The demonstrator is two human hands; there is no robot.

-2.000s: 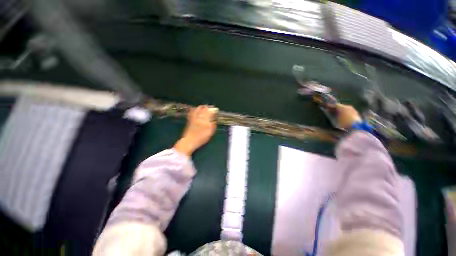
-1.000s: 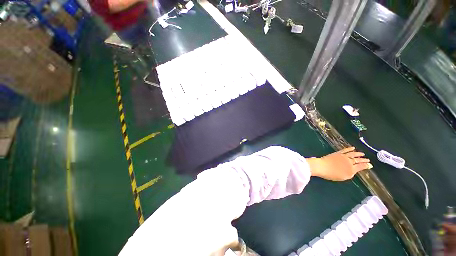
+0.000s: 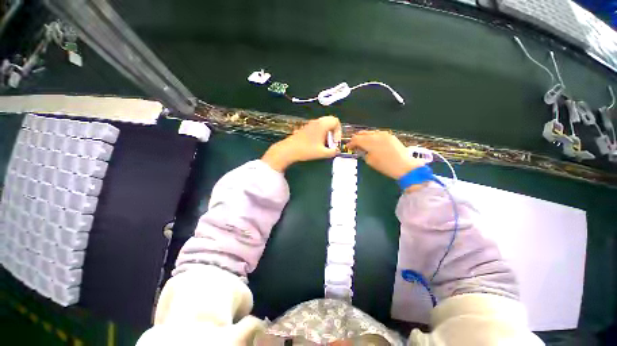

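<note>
My left hand holds a small white piece, perhaps an end cap, at the near edge of the metal rail. My right hand pinches a small circuit board with a bit of yellow, close beside it. The fingers hide most of both parts. A bundled white cable lies beside my right wrist. A row of white housing shells runs from just below my hands towards my body. A blue wrist strap with a coiled cord is on my right wrist.
A board with white cable lies on the dark green belt beyond the rail. More cabled parts lie at the right. A grid of shells and black mat are left, a white sheet right, and a metal post upper left.
The view has swung back from the left. My left hand, flat on the rail and empty a second ago, now holds a white piece. My right hand has come from the belt to meet it with a board.
</note>
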